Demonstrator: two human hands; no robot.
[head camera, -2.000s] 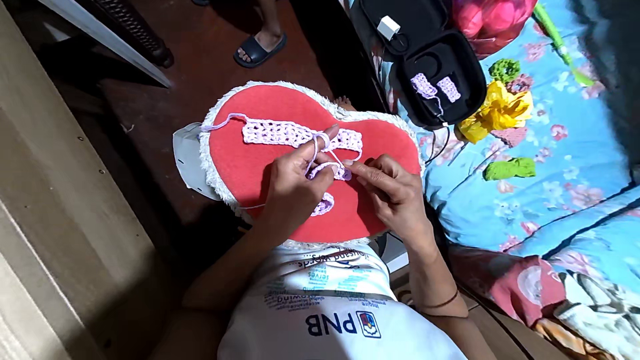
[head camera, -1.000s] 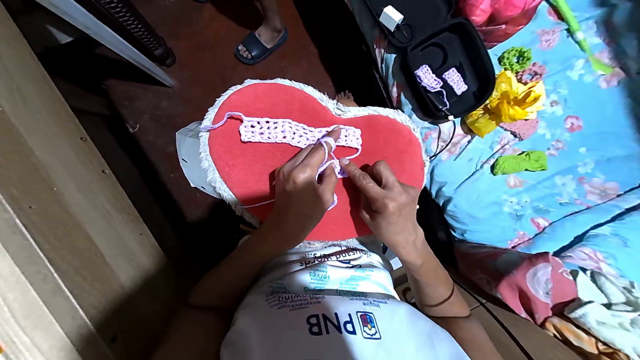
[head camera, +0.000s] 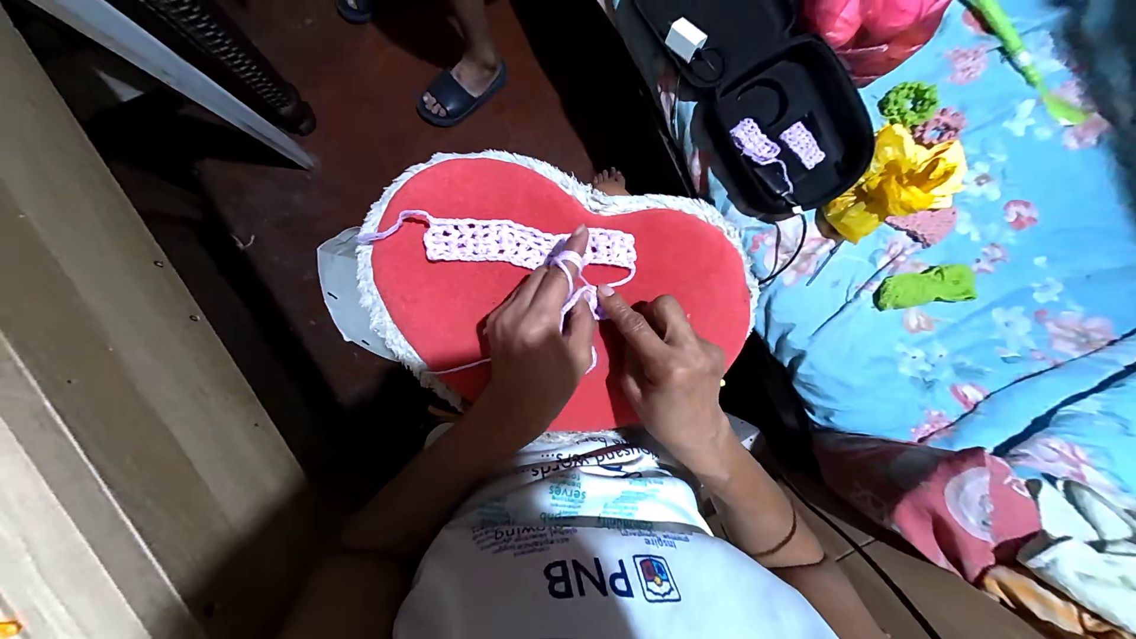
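A red heart-shaped cushion (head camera: 683, 257) with a fluffy white edge lies over my lap. Across its upper part stretches a pale lilac crocheted strip (head camera: 479, 241), a yarn tail (head camera: 395, 227) trailing from its left end. My left hand (head camera: 541, 333) has lilac yarn looped round its raised index finger and pinches a small crocheted piece (head camera: 581, 302). Close against that piece, the fingertips of my right hand (head camera: 670, 355) are drawn together; a crochet hook cannot be made out between them. A strand runs left from under my left hand over the cushion.
On the right, a blue floral bedcover (head camera: 852, 355) bears an open black case (head camera: 790, 124) with two lilac crocheted pieces, a yellow plastic bag (head camera: 901, 182) and green crocheted pieces (head camera: 926, 287). Beyond the cushion is another person's sandalled foot (head camera: 461, 91). A wooden panel (head camera: 133, 311) stands left.
Both hands have stayed close together at the yarn. The curled crocheted part seen below my left hand two seconds ago is now mostly hidden behind it.
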